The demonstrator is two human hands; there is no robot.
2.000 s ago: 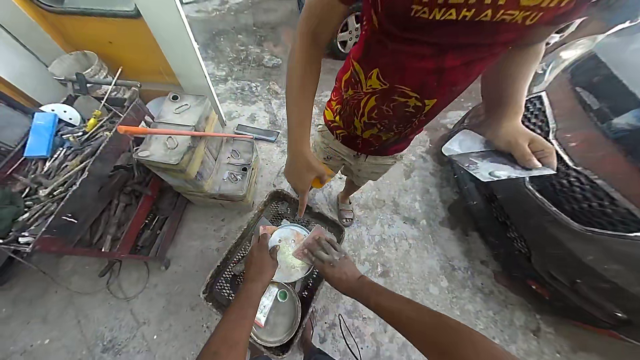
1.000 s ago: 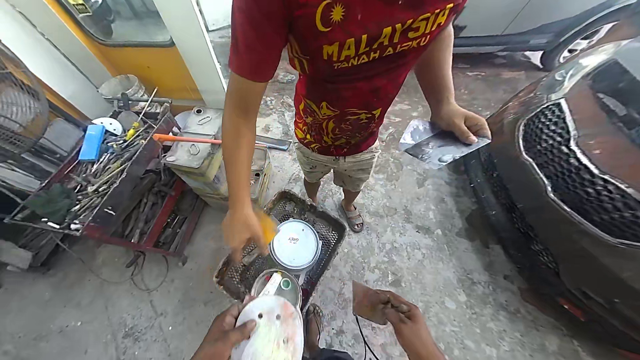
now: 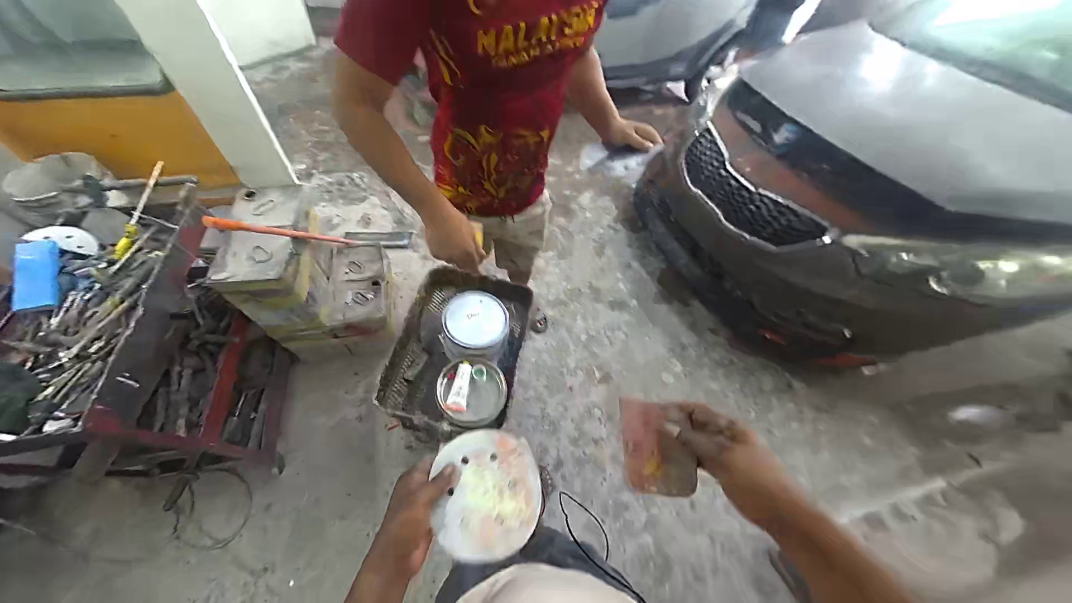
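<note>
My left hand (image 3: pixel 410 511) grips the left edge of a round white plate (image 3: pixel 487 523) with several small holes and pale yellow and pinkish smears. Out to the right, my right hand (image 3: pixel 712 440) holds a flat, stained reddish-brown spreader (image 3: pixel 657 452) between thumb and fingers, apart from the plate. Beyond the plate stands a dark plastic basket (image 3: pixel 402 368). Inside it are a tin with a white lid (image 3: pixel 475 320) and, nearer me, a second round tin (image 3: pixel 486 402) with a small white tube (image 3: pixel 458 388) on top.
Another person (image 3: pixel 502 117) stands behind the basket, one hand near its far edge, the other holding a sheet by the car bumper (image 3: pixel 737 293). At left are a metal rack of tools (image 3: pixel 126 360) and stained square cans (image 3: pixel 268 268). A thin black cable (image 3: pixel 586 511) lies on the floor.
The plate, over the basket two seconds ago, is now nearer my body in my left hand. My right hand with the spreader has moved away from it. The other person's sheet is now beside the car.
</note>
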